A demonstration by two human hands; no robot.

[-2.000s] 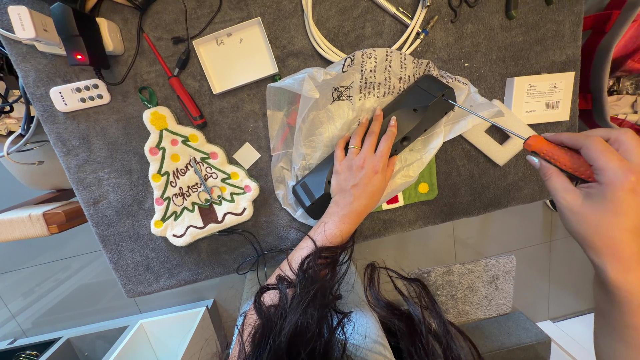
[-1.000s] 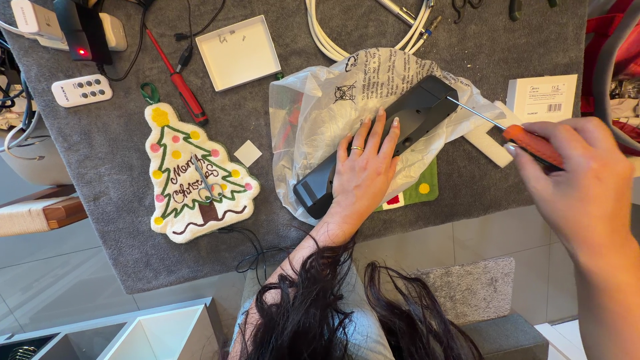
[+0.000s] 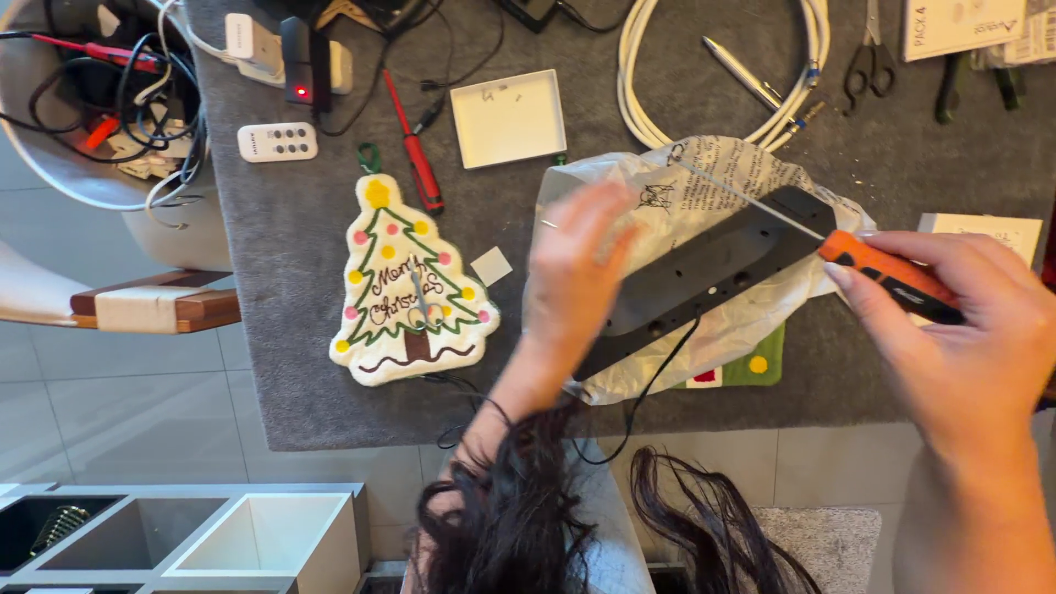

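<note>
My right hand (image 3: pixel 949 305) holds a screwdriver (image 3: pixel 891 276) by its orange and black handle; its long metal shaft points up and left over a black elongated device (image 3: pixel 709 272). The device lies slantwise on a translucent plastic bag (image 3: pixel 718 177) bearing print, with a black cable leaving its lower edge. My left hand (image 3: pixel 582 256), blurred, is above the left part of the bag and device; whether it touches them, or holds anything, I cannot tell. To its left lies a Christmas-tree-shaped cloth piece (image 3: pixel 404 346) with small scissors on it.
A red screwdriver (image 3: pixel 421 169), an open white box (image 3: pixel 509 120), a remote control (image 3: pixel 277 142) and a coiled white hose (image 3: pixel 639 74) lie on the grey-covered table. Black scissors (image 3: pixel 869 70) are at the upper right. A bin (image 3: pixel 165 214) with cables stands left.
My left hand has come off the black device and moved up and left. The screwdriver's tip has left the device's upper end. The device's cable now shows along its lower edge.
</note>
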